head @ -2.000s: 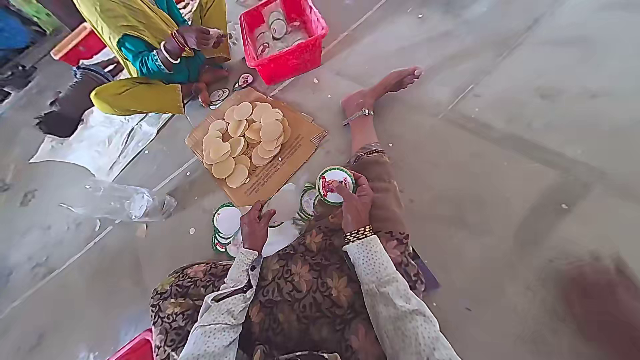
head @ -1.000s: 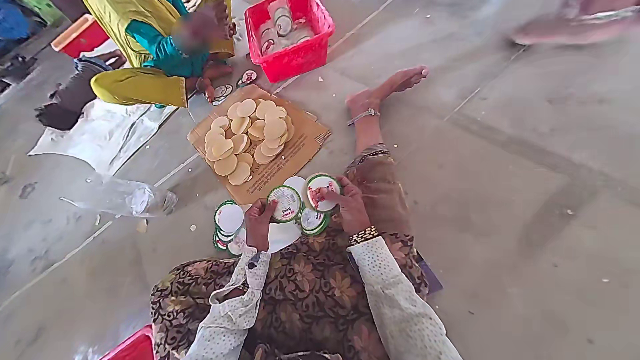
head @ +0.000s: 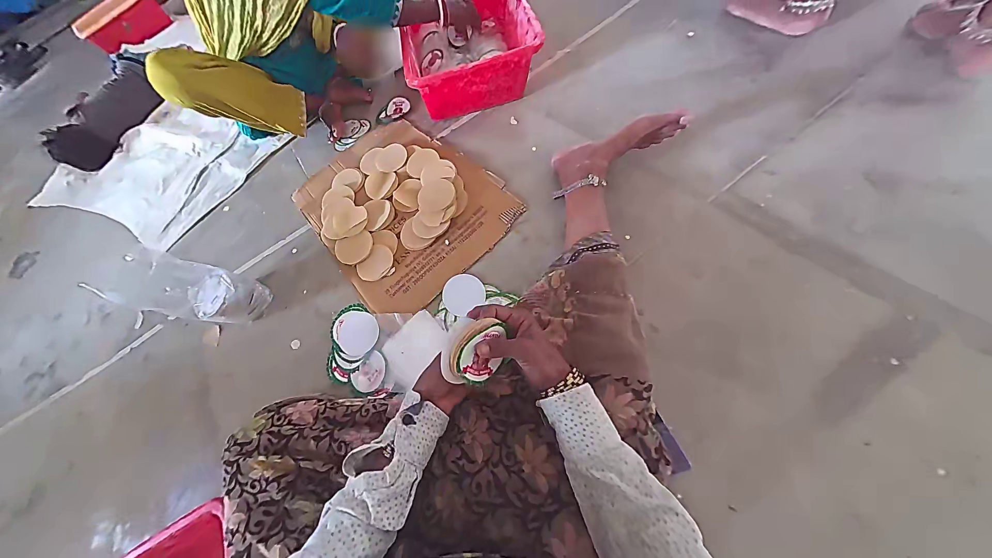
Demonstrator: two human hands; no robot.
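Note:
My right hand (head: pixel 521 345) grips a small stack of round discs (head: pixel 477 353), with a green-rimmed printed label on its near face and tan discs behind. My left hand (head: pixel 440 385) is at the stack's left side, its fingers mostly hidden behind the discs. A plain white disc (head: pixel 464 294) lies just beyond the stack, on green-rimmed labels. More green-rimmed round labels (head: pixel 368 372) lie left of my hands, beside a white sheet (head: pixel 415 349). Farther off, many tan discs (head: pixel 380 213) lie heaped on a flattened cardboard piece (head: pixel 449 267).
A co-worker sits at the upper left, one hand in a red plastic tub (head: pixel 480 87). A clear plastic bottle (head: pixel 209 294) lies on the floor at left. A white sack (head: pixel 147 182) is spread behind it. Another red tub (head: pixel 190 535) stands at lower left. Feet show at upper right.
My hands have come together around a stack; one second ago each held a green-rimmed label. The co-worker's hand has moved into the red tub.

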